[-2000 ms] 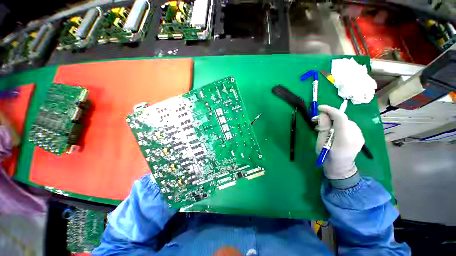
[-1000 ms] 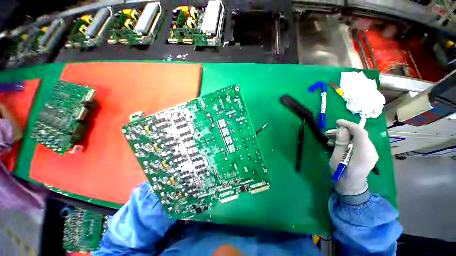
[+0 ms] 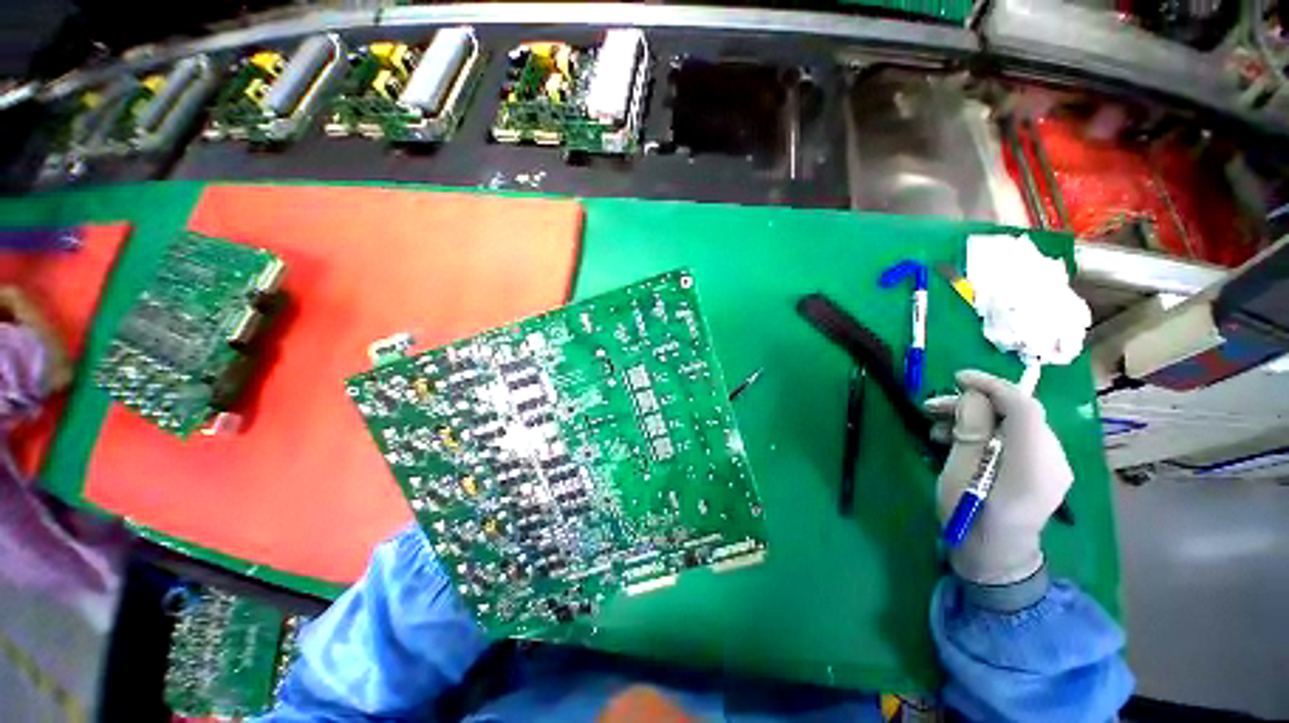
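A large green circuit board point(image 3: 566, 452) is tilted above the mat, its face with silvery solder joints toward me. My left sleeve ends at its lower left edge. My left hand is hidden behind the board, which it appears to hold from below. My gloved right hand point(image 3: 1007, 473) is closed around a white marker pen point(image 3: 975, 494), blue end pointing down, to the right of the board and apart from it.
Another board point(image 3: 191, 332) lies on the orange sheet point(image 3: 354, 480) at left. Right of the held board are a black brush point(image 3: 848, 332), a thin dark tool point(image 3: 854, 438), a second blue-and-white marker point(image 3: 917, 332) and a white wipe point(image 3: 1025, 297). Boards point(image 3: 573, 92) stand on the line behind.
The whole view has shifted, so the mat and line sit lower. The board's glare has shrunk, and its tilt has changed slightly. My right hand keeps the marker in the same grip.
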